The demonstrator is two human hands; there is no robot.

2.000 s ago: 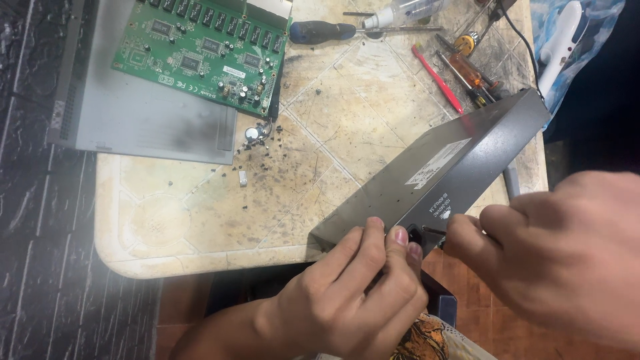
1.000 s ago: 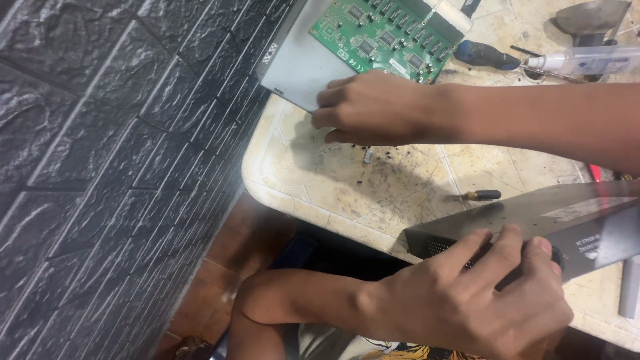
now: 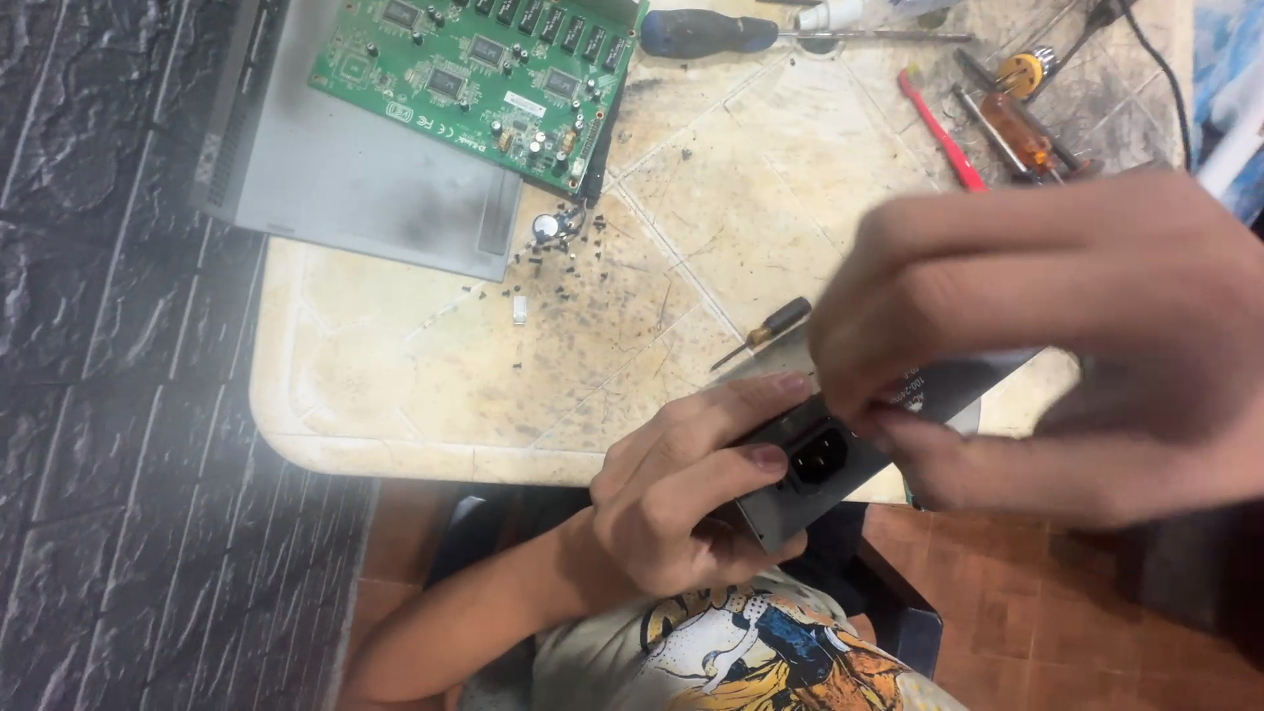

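My left hand [image 3: 691, 484] grips the near end of a dark metal device casing [image 3: 879, 449], tilted over the table's front edge. A black power inlet socket [image 3: 822, 456] shows in its end panel, just right of my left fingertips. My right hand [image 3: 1027, 346] is at that panel beside the socket, thumb and forefinger pinched together; whatever is between them is too small and blurred to make out. A small screwdriver with a black handle [image 3: 785, 316] lies on the table behind the casing.
A green circuit board [image 3: 474, 89] rests on a grey metal cover [image 3: 375, 178] at the back left. Loose screws [image 3: 568, 267] and a small white part [image 3: 519, 310] lie nearby. Behind are a blue-handled screwdriver [image 3: 711, 34], a red toothbrush [image 3: 943, 133] and an orange-handled tool [image 3: 1022, 133].
My right hand has moved from beside the circuit board back to the casing's end panel. My left hand stays on the casing. The view has shifted.
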